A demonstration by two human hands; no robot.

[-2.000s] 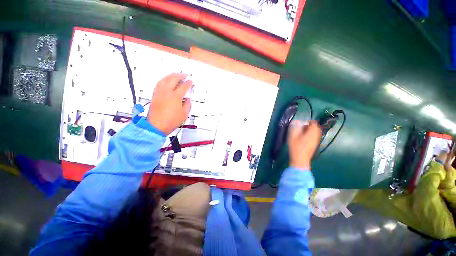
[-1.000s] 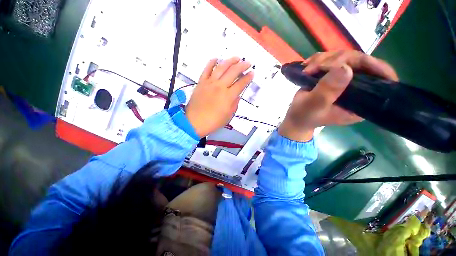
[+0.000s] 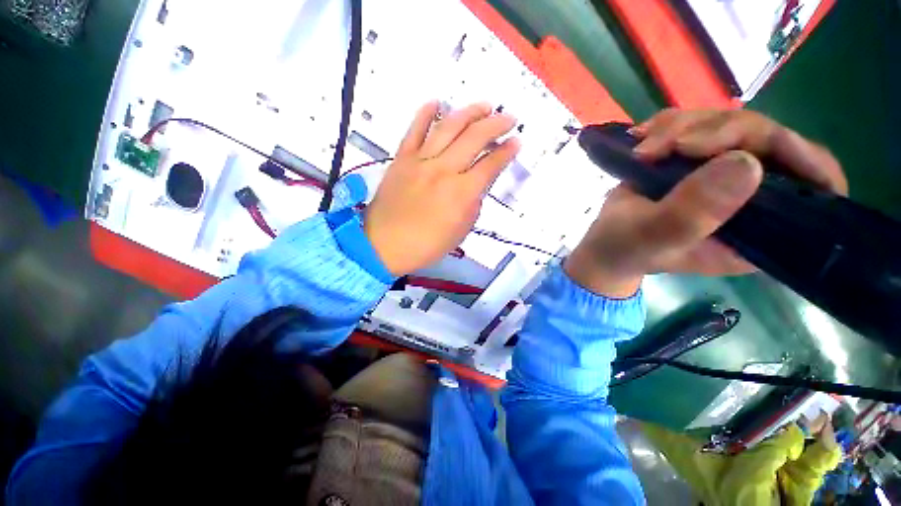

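My right hand grips a black electric screwdriver, held nearly level above the right part of the white back panel. Its thin tip points left toward the panel; I cannot tell whether it touches a screw. My left hand lies palm down over the middle of the panel, fingers slightly spread; whether anything is under the fingertips is hidden. A long black sleeved cable crosses the panel and passes beside my left wrist. Red wires show below my left hand. A small green circuit board sits near the left edge.
An orange-red foam pad shows under the panel. A second panel on foam lies at the upper right. Another black screwdriver rests on the green bench at the right. A screw tray is at upper left. A person in yellow is at lower right.
My right hand has picked up a screwdriver from the bench and brought it over the panel. My left hand has flattened and moved right. Since one second ago, the view has shifted slightly.
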